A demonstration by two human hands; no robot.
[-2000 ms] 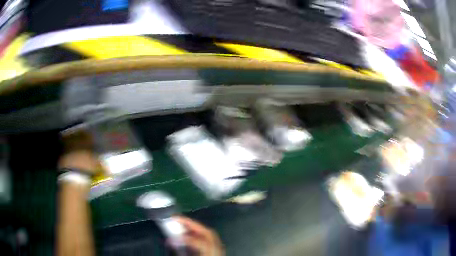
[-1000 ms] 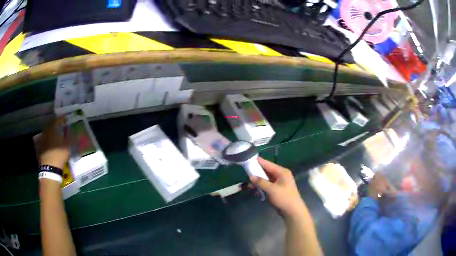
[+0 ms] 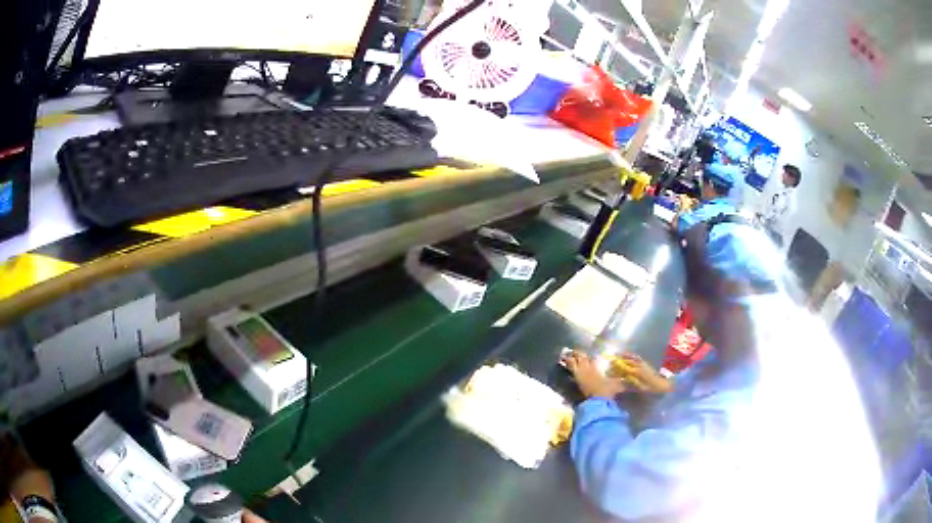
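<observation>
My left hand is mostly cut off at the lower left edge; its wrist with a black and a white band (image 3: 41, 508) shows. What it holds is hidden. My right hand (image 3: 251, 517) is just a sliver at the bottom edge, behind the scanner's rounded head (image 3: 216, 502). The scanner is beside an open white box (image 3: 131, 473) with moulded shapes. A pale pink phone (image 3: 207, 423) with a label lies tilted across another white box (image 3: 187, 457). A box with a colourful picture lid (image 3: 262, 358) stands behind them.
More white boxes (image 3: 451, 282) stand along the green belt (image 3: 373, 352). The black scanner cable (image 3: 319, 230) hangs from the shelf. A keyboard (image 3: 245, 153) and fan (image 3: 482, 51) are above. A person in blue (image 3: 705, 419) works at right beside a cream-white pile (image 3: 511, 413).
The view has swung right and up, so the boxes and both my hands have shifted to the lower left and the neighbouring worker shows more fully.
</observation>
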